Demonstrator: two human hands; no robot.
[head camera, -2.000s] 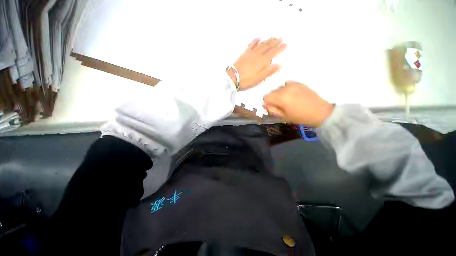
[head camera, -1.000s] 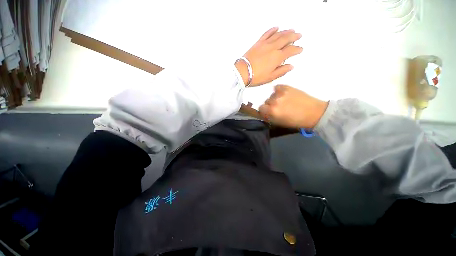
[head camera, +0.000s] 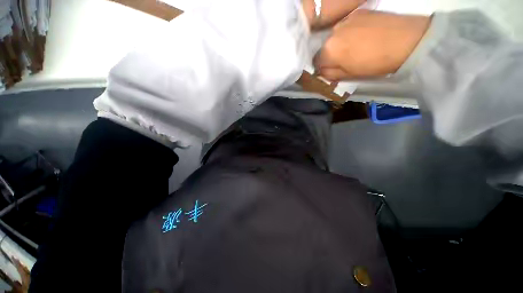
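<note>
The brown edge of a cut panel (head camera: 322, 86) shows at the table's front edge, just below my right hand, with a small white piece beside it. My right hand (head camera: 367, 46) is closed with its fingers curled down at the panel; whether it grips anything is hidden. My left hand (head camera: 337, 9) is at the top edge of the picture, partly cut off and overlapped by my right hand; its fingers cannot be made out. Another brown panel edge (head camera: 152, 7) shows at the top left, beyond my left sleeve.
A stack of cut pieces (head camera: 26, 43) stands at the table's left end. The white table (head camera: 80, 54) ends in front of my apron. A blue-rimmed bin (head camera: 393, 114) is below the table edge on the right. Metal-frame stools stand on the grey floor at the lower left.
The view has shifted, so the table sits higher in the picture and the glue bottle is out of view. My right hand has come up against my left, overlapping it.
</note>
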